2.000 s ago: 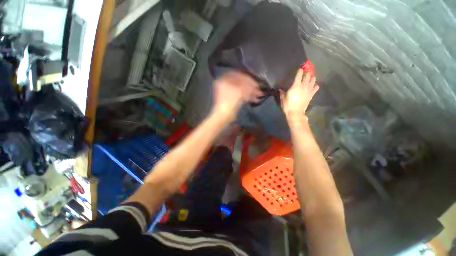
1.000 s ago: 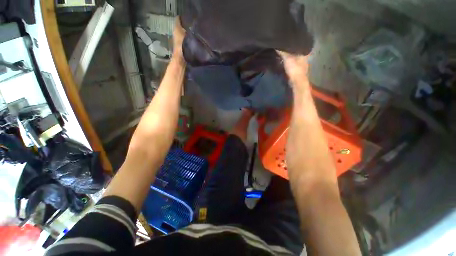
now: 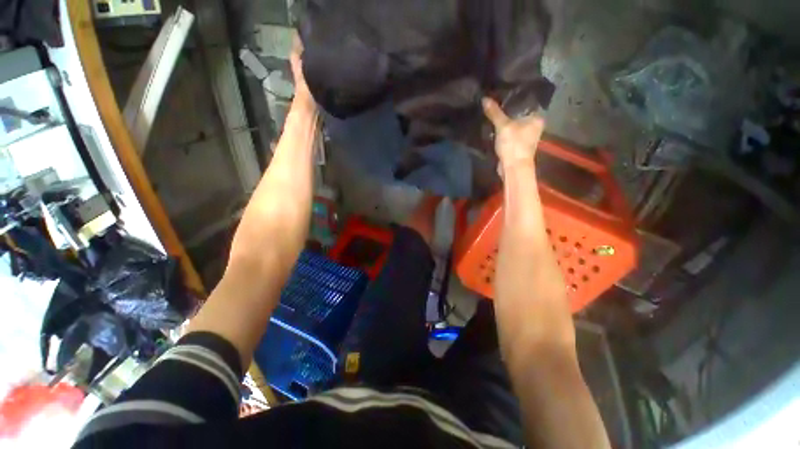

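Observation:
A bundle of dark brown-black pieces [image 3: 412, 53] hangs between my hands at the top of the view, cut off by the upper edge. Matte blue-grey cloth [image 3: 373, 145] hangs below it. My left hand [image 3: 298, 74] is at the bundle's left side, its fingers mostly hidden behind the bundle. My right hand [image 3: 516, 131] grips the bundle's lower right edge, with the thumb on the near side.
An orange plastic stool [image 3: 570, 254] with holes stands below my right forearm. A blue plastic basket [image 3: 307, 302] is by my left leg, with a red plastic piece [image 3: 361, 241] behind it. The orange-brown table edge [image 3: 123, 140] and black plastic bag [image 3: 110, 298] are at left.
The bundle was lower and farther right against the quilted covering, then came between both hands. Over the last second its lower edge has changed shape and my right hand has dropped slightly.

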